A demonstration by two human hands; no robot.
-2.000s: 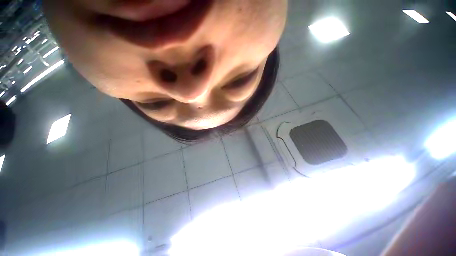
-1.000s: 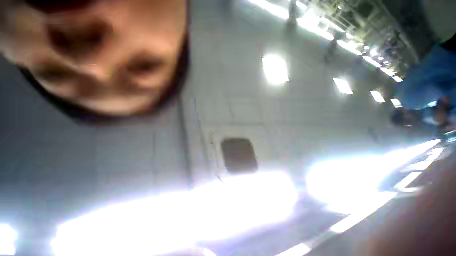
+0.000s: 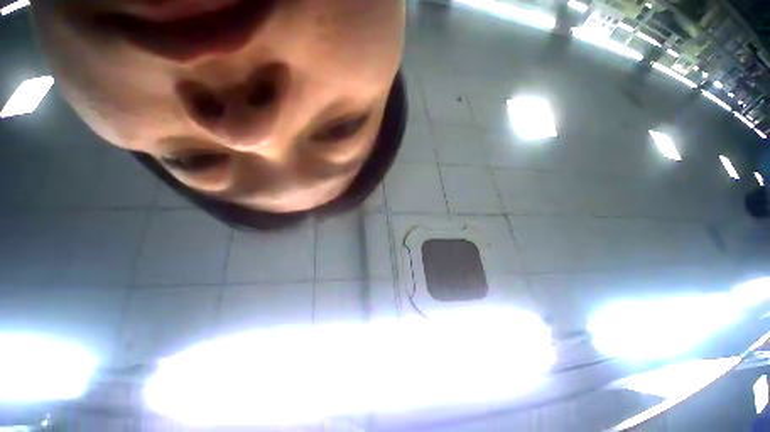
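Note:
The camera points up at the ceiling. A person's head (image 3: 245,110) hangs upside down into the upper left of the view, very near the lens. No work parts show. My left hand and my right hand are both out of the picture.
A tiled ceiling (image 3: 262,253) fills the view, with a dark square vent (image 3: 455,269). A long bright lamp (image 3: 355,367) glares along the bottom, and another lamp (image 3: 675,325) is at the right. Smaller square lights (image 3: 532,116) are farther off. Overhead structure (image 3: 692,51) shows at the upper right.
The whole view has swung between frames. The blurred reddish shape at the lower right and the blue-clothed shape at the right, both seen a second ago, are gone. The head is nearer the middle.

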